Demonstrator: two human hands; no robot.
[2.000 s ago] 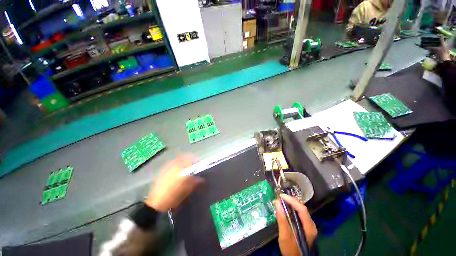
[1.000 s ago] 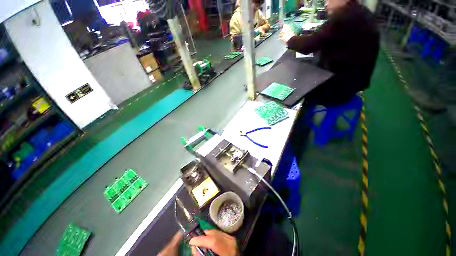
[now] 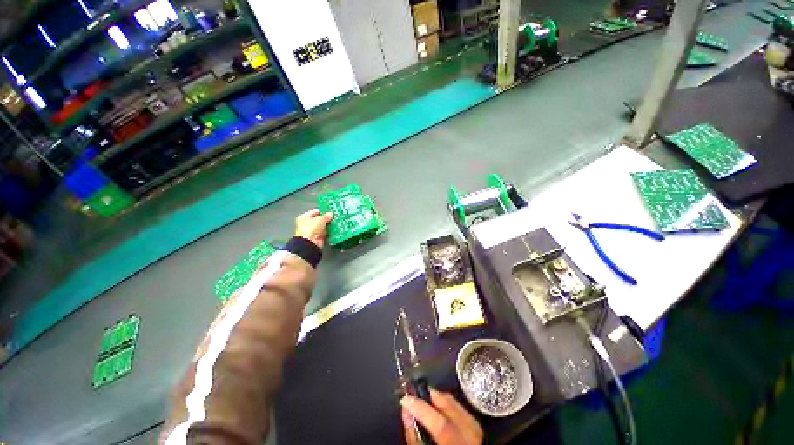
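My left hand (image 3: 312,228) reaches over the conveyor belt and grips the left edge of a green circuit board panel (image 3: 350,214). Part of another board shows under that panel. My right hand (image 3: 442,419) holds the soldering iron (image 3: 418,382) by its black handle, tip pointing up, over the black mat (image 3: 335,382). A thin guide tube runs beside the iron. The waste cup (image 3: 494,377) with silvery bits is right of the iron. The sponge (image 3: 458,306) and iron stand (image 3: 446,261) are behind it.
The solder feeder (image 3: 557,282) stands right of the cup, the green spool (image 3: 484,202) behind it. Blue-handled cutters (image 3: 614,235) and a board (image 3: 679,200) lie on the white sheet (image 3: 540,204). More boards (image 3: 117,351) lie on the belt (image 3: 191,278). A post (image 3: 666,74) rises at the right.
My left hand has moved out over the belt, gripping a panel. The panel beside the iron two seconds ago is gone from the mat. The view has swung back left since one second ago.
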